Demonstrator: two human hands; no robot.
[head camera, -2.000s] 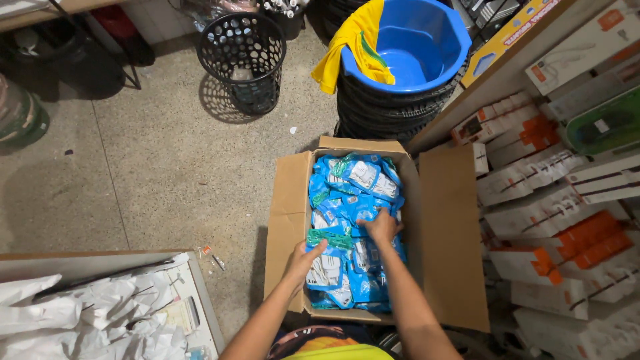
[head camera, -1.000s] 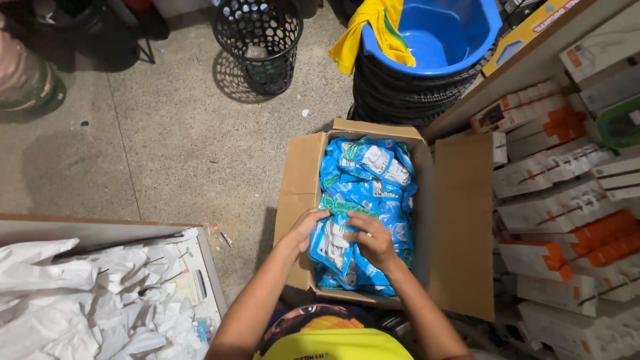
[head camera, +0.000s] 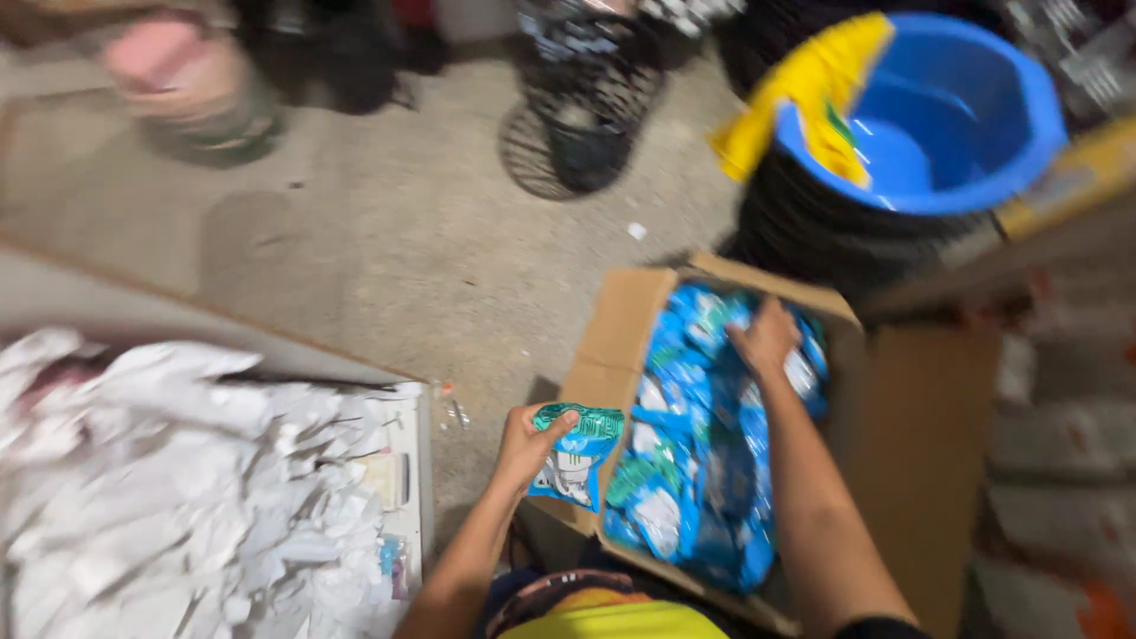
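Note:
Pinched between the thumb and fingers of my left hand (head camera: 537, 444) is a blue and green plastic packet (head camera: 577, 454), held over the left edge of an open cardboard box (head camera: 619, 342). Many similar blue packets (head camera: 679, 390) fill the box. My right hand (head camera: 768, 337) reaches down among those near the far end of the box. Its fingertips are blurred, so whether it grips a packet cannot be told.
Left is a bin of crumpled white bags (head camera: 177, 479). Beyond the box are a black mesh basket (head camera: 590, 115) and a blue basin (head camera: 932, 115) with a yellow cloth (head camera: 799, 98) over its rim. Blurred shelved packages (head camera: 1056, 461) stand at right.
Both hands were together over the box one second ago. My left hand has moved left with a packet, while my right has moved to the far end. The view has swung left.

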